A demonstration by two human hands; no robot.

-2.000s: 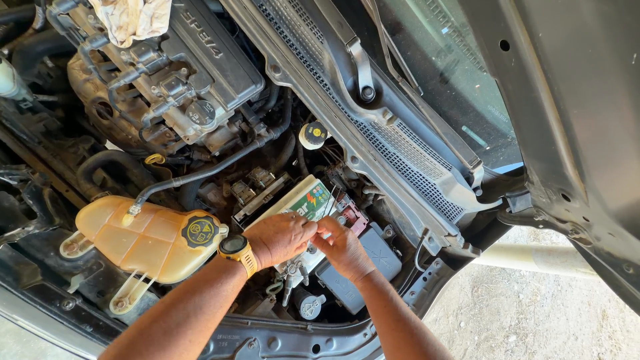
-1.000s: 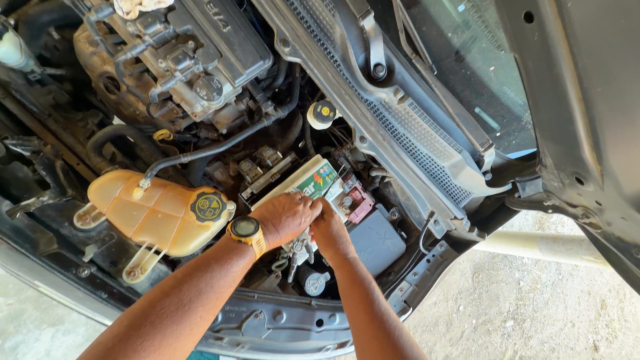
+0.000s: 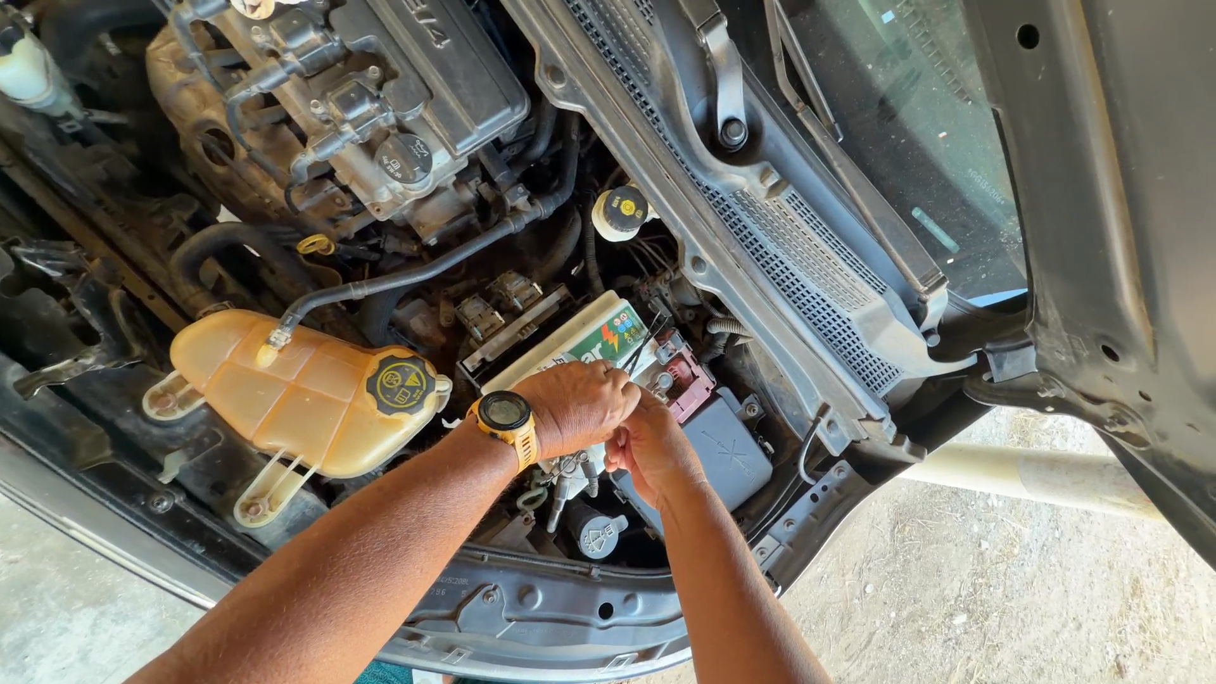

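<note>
My left hand [image 3: 576, 407], with a yellow-strapped digital watch [image 3: 507, 416] at its wrist, reaches over the car battery [image 3: 608, 332] with the white and green top. Close against it, my right hand [image 3: 655, 446] has bent fingers at the battery's near side. The fingertips meet, and what lies between them is hidden. Thin dark tips, perhaps of a tool, stick out beyond my fingers over the battery label. A red plastic terminal cover [image 3: 692, 382] sits just right of my hands, beside the grey fuse box lid [image 3: 727, 451]. Metal clamp parts [image 3: 568, 467] show below my left hand.
An amber coolant reservoir [image 3: 304, 389] with a black cap stands at left. The engine cover [image 3: 446, 66] is above it. A brake fluid reservoir [image 3: 621, 213] lies beyond the battery, a washer filler cap [image 3: 598, 534] nearer me. The cowl grille [image 3: 788, 256] and raised hood [image 3: 1111, 190] are at right.
Both hands stay together over the battery. Compared with two seconds ago, my right hand's fingers are drawn in closer to my left hand.
</note>
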